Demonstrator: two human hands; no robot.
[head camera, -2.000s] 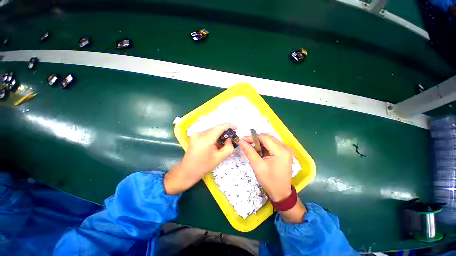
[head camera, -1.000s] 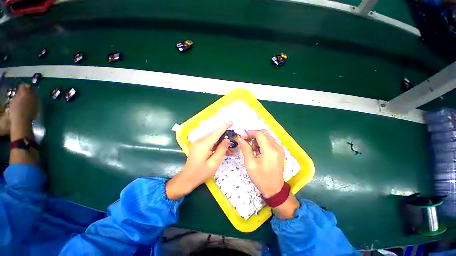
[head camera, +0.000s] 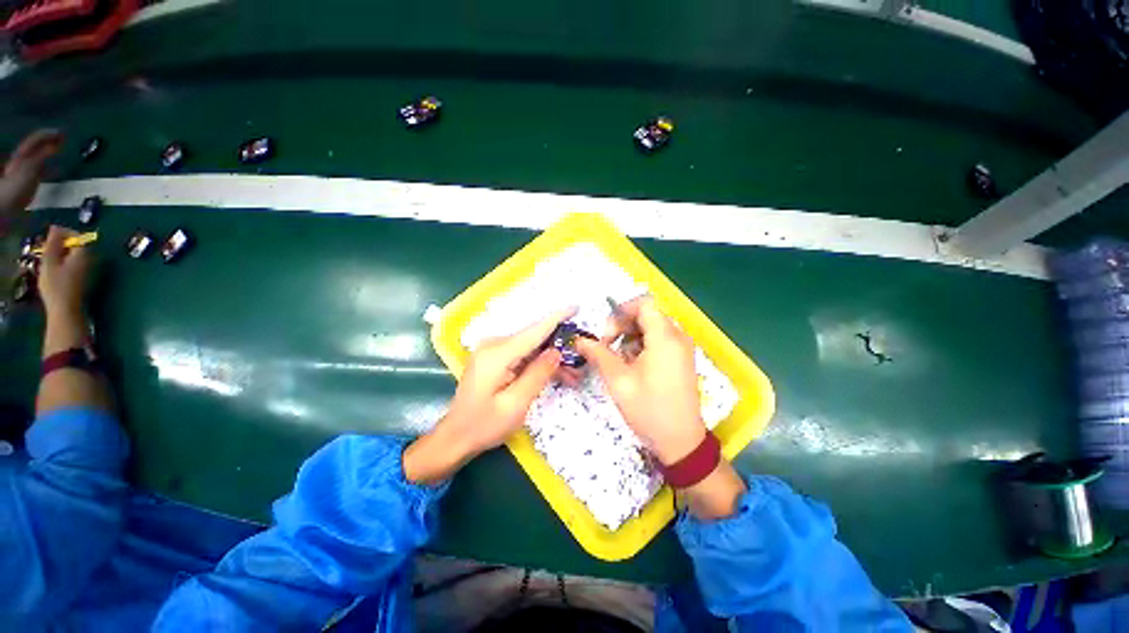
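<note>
A small black electronic module (head camera: 570, 344) is between my hands, above a yellow tray (head camera: 596, 544) heaped with white small parts (head camera: 582, 451). My left hand (head camera: 498, 386) is bare and pinches the module from the left. My right hand (head camera: 654, 381), with a dark red wristband, has its fingertips at the module's right side. The dark tip of the tweezers (head camera: 613, 305) shows above my right fingers; the rest is hidden in the hand. The contact point on the module is too small to make out.
A white rail (head camera: 495, 202) runs behind the tray. Modules lie on the green belt (head camera: 532, 74) beyond and at far left, where another person's hands (head camera: 60, 275) hold a yellow tool. A wire spool (head camera: 1067, 509) stands lower right, clear trays (head camera: 1106, 359) at far right.
The belt modules have shifted left. The other person's hands have come into view at the left. My right fingers have closed in on the module, with less of the tweezers showing.
</note>
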